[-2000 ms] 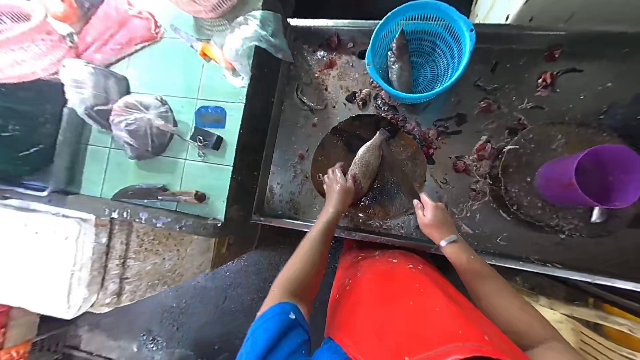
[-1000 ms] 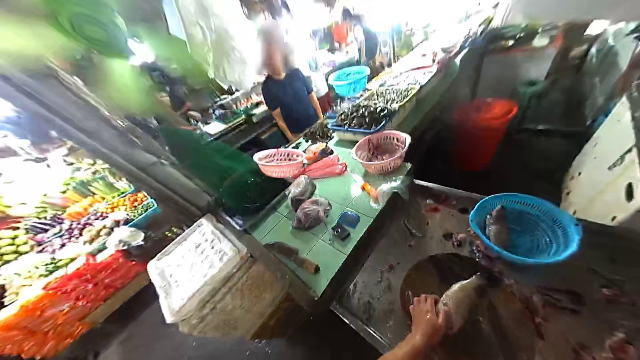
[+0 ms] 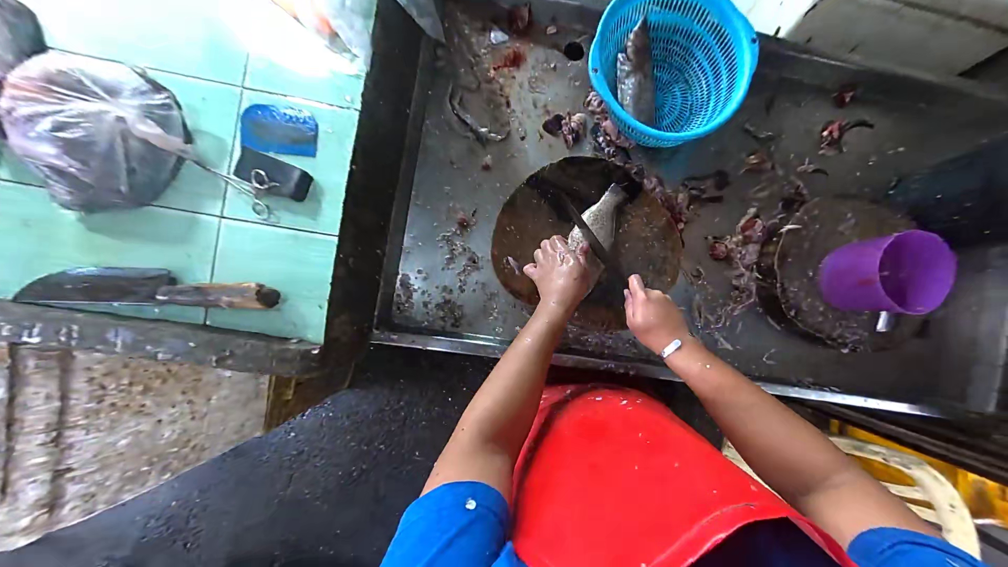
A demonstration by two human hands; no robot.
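A pale, speckled fish lies on a round, wet chopping board in a metal sink tray. My left hand is closed over the lower end of the fish and holds it. My right hand, with a white band at the wrist, grips a dark knife. Its blade slants up and left across the fish, just above my left fingers. The handle is mostly hidden in the hand. Beyond the board, a blue plastic basket has a whole fish inside.
Fish innards lie about the metal tray. At right, a purple plastic jug rests on a second round board. The green tiled counter at left holds a cleaver, scissors and a plastic bag.
The view has swung from the market stalls back down to the tray. The knife blade now crosses the fish; two seconds ago it was to the right of it.
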